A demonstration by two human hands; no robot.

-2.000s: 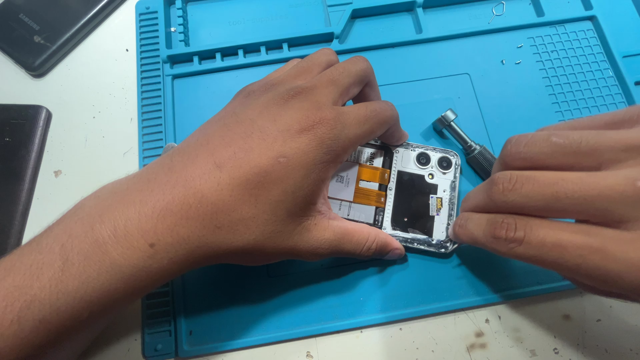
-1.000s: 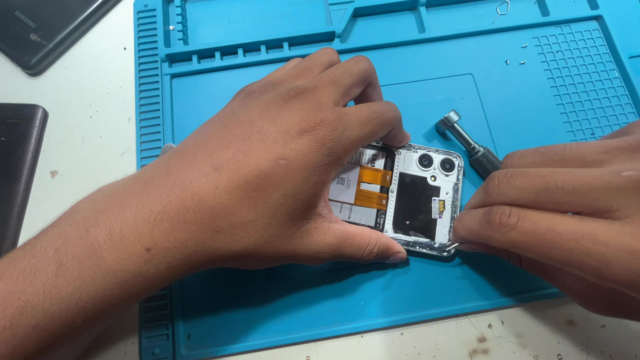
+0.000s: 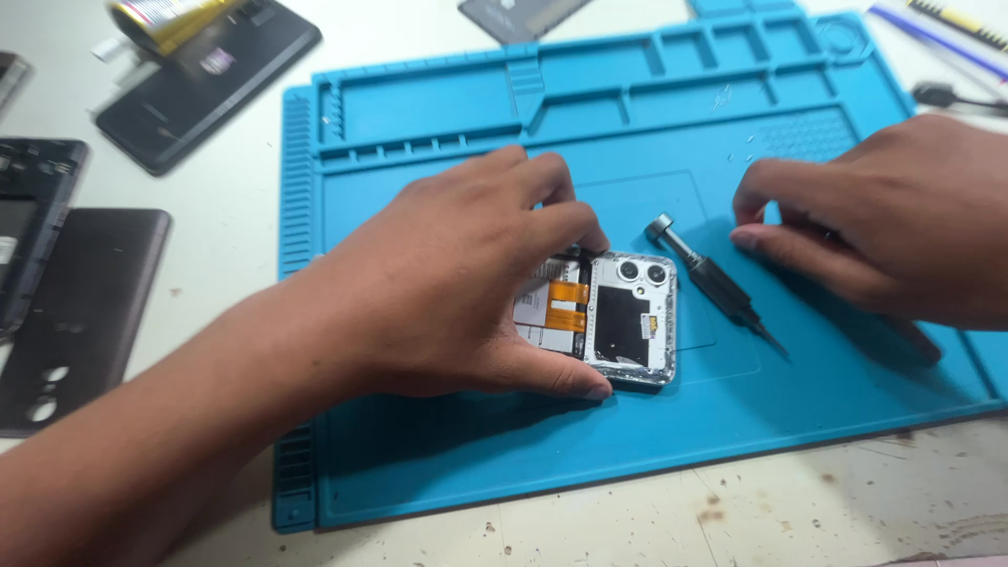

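An opened smartphone (image 3: 634,315) with its back off lies on a blue silicone repair mat (image 3: 472,465); two camera lenses, a black patch and orange flex cables show. My left hand (image 3: 480,283) grips the phone across its middle, fingers on the far edge and thumb on the near edge, covering its left part. A precision screwdriver (image 3: 720,291) with a metal cap lies just right of the phone. Beyond it, my right hand (image 3: 874,220) is over the mat with its fingers curled; whether it holds anything cannot be seen. A dark slim object (image 3: 913,340) shows partly under that hand.
At left lie a dark phone back cover (image 3: 94,315), an opened phone (image 3: 35,228) and a black phone (image 3: 213,87) with a yellow can (image 3: 169,24) above it. Tiny bits sit near the mat's textured patch (image 3: 811,134). Pens (image 3: 937,39) and a cable (image 3: 945,96) are at the upper right.
My right hand has left the phone's lower right corner and moved away to the right. My left hand keeps its grip on the phone. The view has shifted and widened.
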